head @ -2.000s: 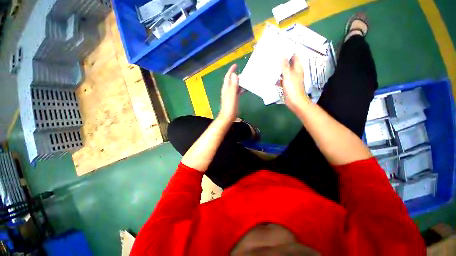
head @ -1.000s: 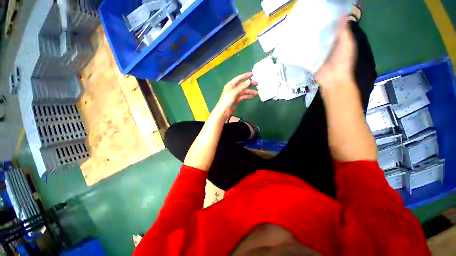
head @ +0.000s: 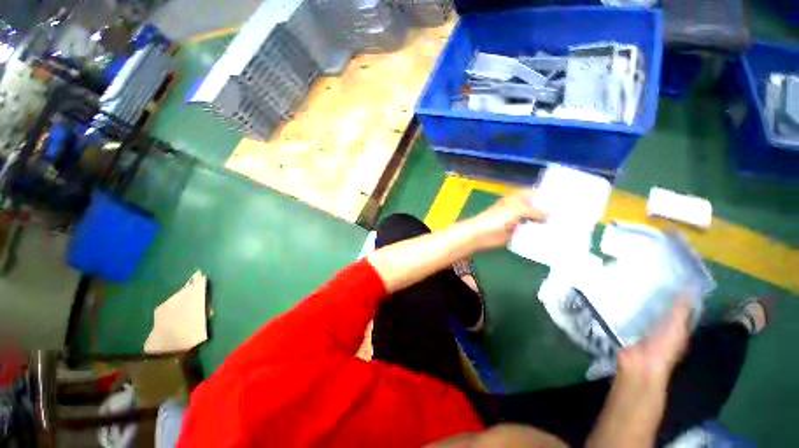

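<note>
My left hand (head: 508, 219) is bare and grips the left edge of a pale flat sheet-metal plate (head: 574, 206), raised over the floor pile. My right hand (head: 659, 339) grips the near edge of another silver-white sheet-metal part (head: 657, 280), blurred by motion. Below both lies the parts pile (head: 574, 315) of overlapping pale plates on the green floor between my legs; the held parts partly hide it. Whether the two held parts touch cannot be told.
A blue crate (head: 534, 136) with jumbled silver parts stands ahead. Stepped metal stacks (head: 263, 83) sit on a plywood-topped pallet (head: 350, 131) at upper left. A small pale part (head: 680, 208) lies on the yellow line. Cardboard (head: 180, 317) lies at left; another crate (head: 762, 131) stands at right.
The view has swung left, shifting the scene rightward. My left hand, empty a second ago, now grips a plate. My right hand and its part appear lower over the pile.
</note>
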